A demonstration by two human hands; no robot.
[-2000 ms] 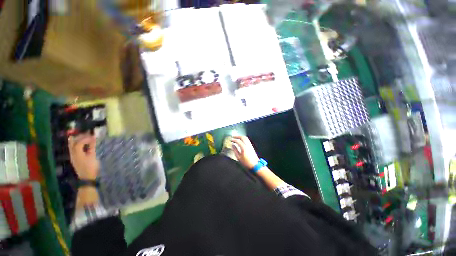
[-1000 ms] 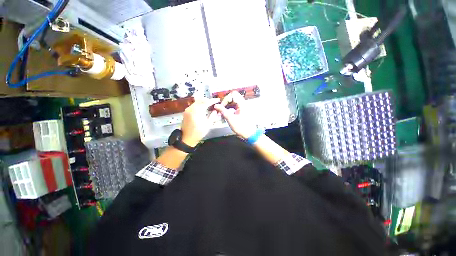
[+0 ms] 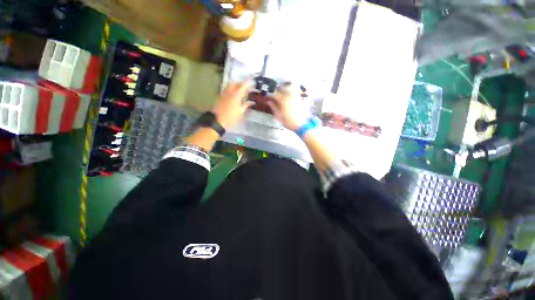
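The left red-brown jig (image 3: 261, 102) lies on the white machine bed (image 3: 375, 64), with black parts (image 3: 265, 85) along its far side. My left hand (image 3: 236, 104) is at the jig's left end, its fingers reaching the jig and parts. My right hand (image 3: 285, 106) is at its right end, thumb and fingers apart around that end. Blur hides whether either hand grips the jig or a small part. A second red-brown jig (image 3: 351, 125) lies to the right on the bed.
At left are a toggle-clamp fixture (image 3: 122, 96), a grey blister tray (image 3: 157, 136) and red-and-white boxes (image 3: 65, 109). At right are a tray of teal pieces (image 3: 422, 111), stacked blister trays (image 3: 441, 205) and a black-headed device (image 3: 491, 149). An amber-and-white cylinder (image 3: 239, 24) is at the top.
My hands were together between the jigs one second ago; now they are apart at the left jig's two ends. The view has turned and shifted, with the bed farther right.
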